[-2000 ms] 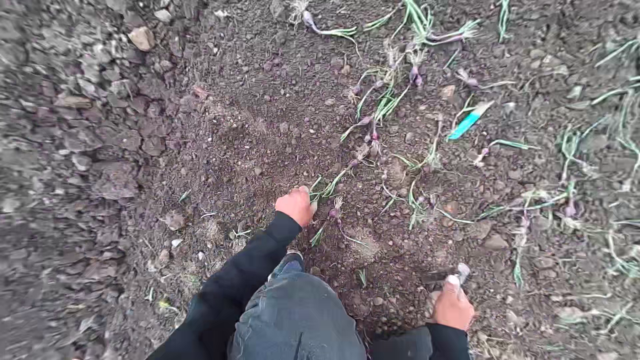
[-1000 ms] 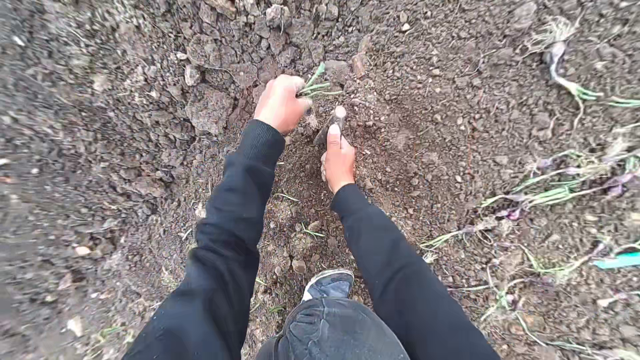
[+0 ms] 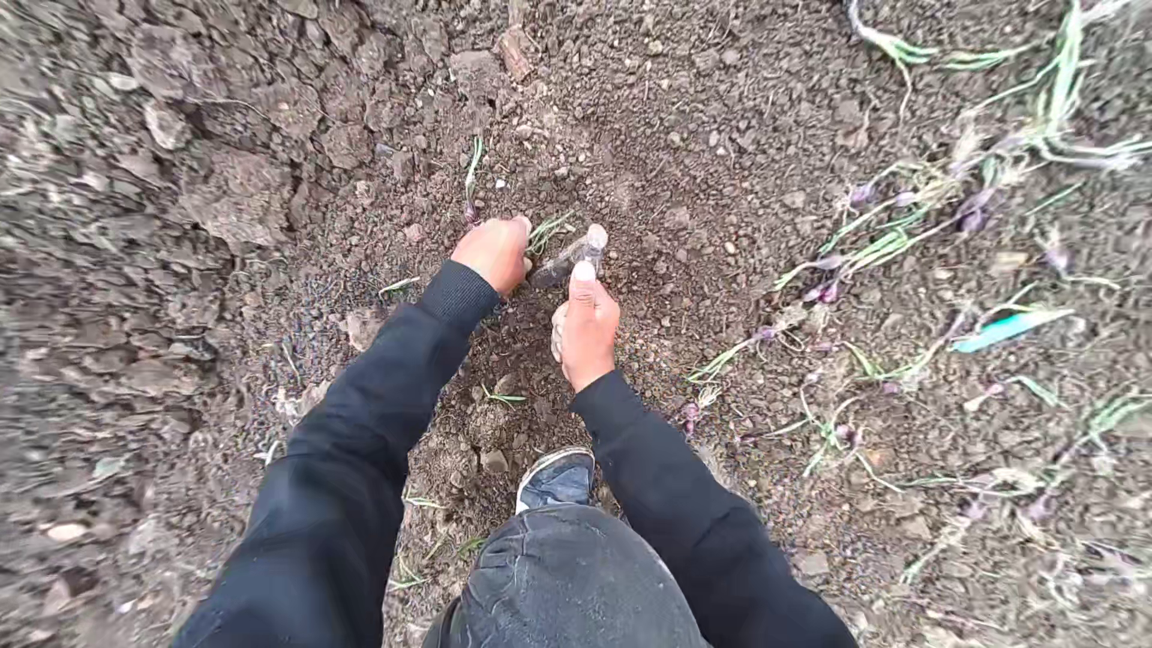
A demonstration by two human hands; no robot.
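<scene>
My right hand [image 3: 587, 328] grips a small hand tool [image 3: 562, 258] with a pale rounded end and a dark, soil-covered blade that points left toward my other hand. At the soil, my left hand [image 3: 497, 255] has its fingers closed around a green-leaved onion seedling [image 3: 546, 234]; its lower part is hidden. Just above that hand stands another onion seedling [image 3: 472, 175] in the soil. Short green shoots [image 3: 502, 397] show in the ground below my hands. Many loose purple onion seedlings [image 3: 886, 238] lie scattered at the right.
A turquoise strip [image 3: 1012, 330] lies among the loose seedlings. Large clods [image 3: 238, 198] cover the ground at the left. A piece of wood or root [image 3: 515, 52] lies at the top. My shoe [image 3: 556, 477] and bent knee are at the bottom centre.
Two seconds ago my hands were far apart, the tool low at the right; now they are close together at the soil. Since one second ago the left hand has lowered beside the blade. The view has shifted.
</scene>
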